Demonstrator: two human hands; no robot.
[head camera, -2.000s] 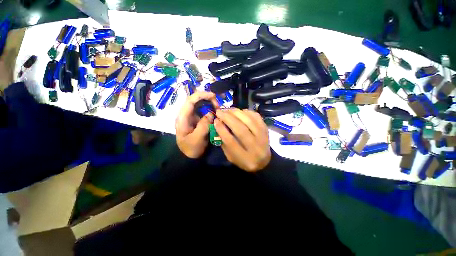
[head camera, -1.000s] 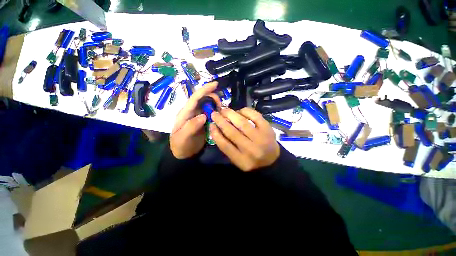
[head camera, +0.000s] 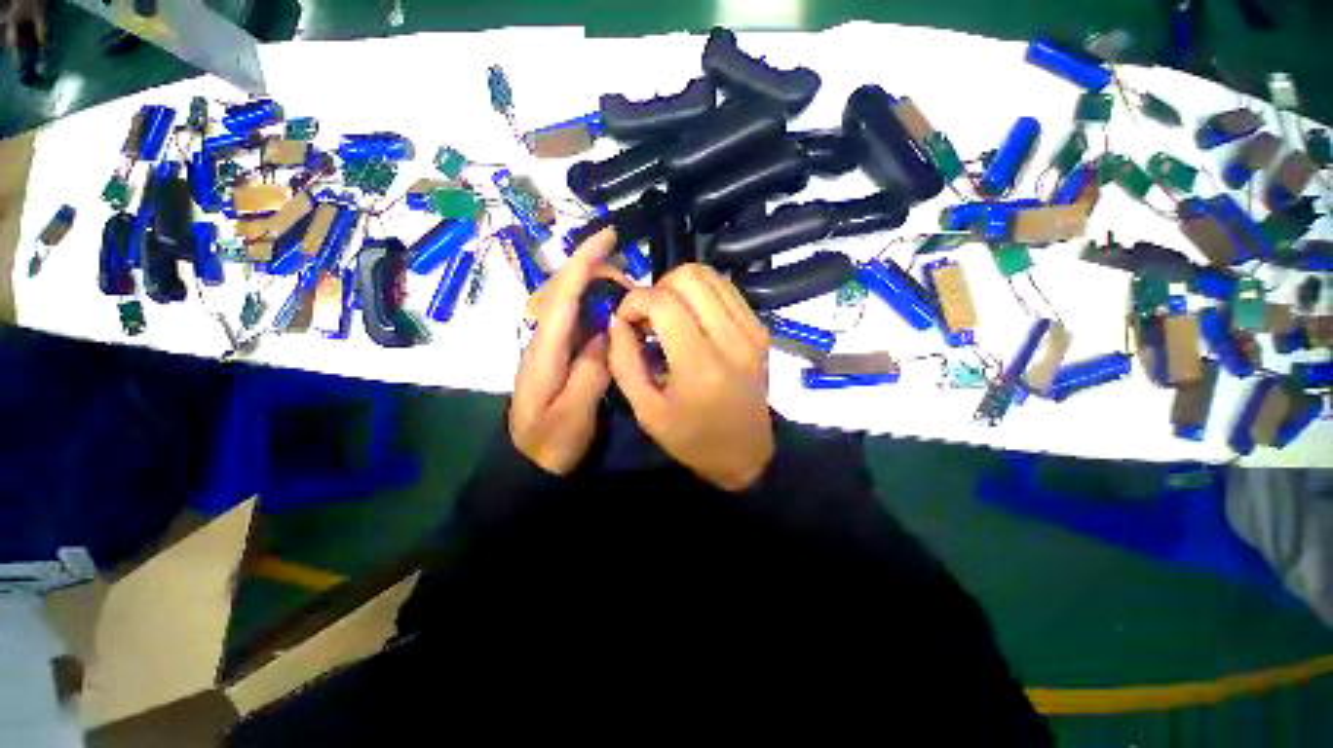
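My left hand (head camera: 559, 358) holds a part-filled black housing (head camera: 597, 304) with a bit of blue cell showing in its opening, just in front of the bench edge. My right hand (head camera: 693, 373) presses against the same piece with its fingertips from the right. The fingers cover most of the housing. No green circuit board shows between the hands. Black housings (head camera: 738, 154) lie piled on the white bench just beyond my hands.
Blue battery packs (head camera: 895, 297) with green boards lie scattered right and left on the white bench (head camera: 483, 344). A few housings lie at left. An open carton (head camera: 168, 614) stands at lower left. A person's grey sleeve (head camera: 1279, 526) shows at the right edge.
The green board that hung below the hands is no longer visible. The right fingers have moved over the housing opening. The bench has shifted up and left in the view.
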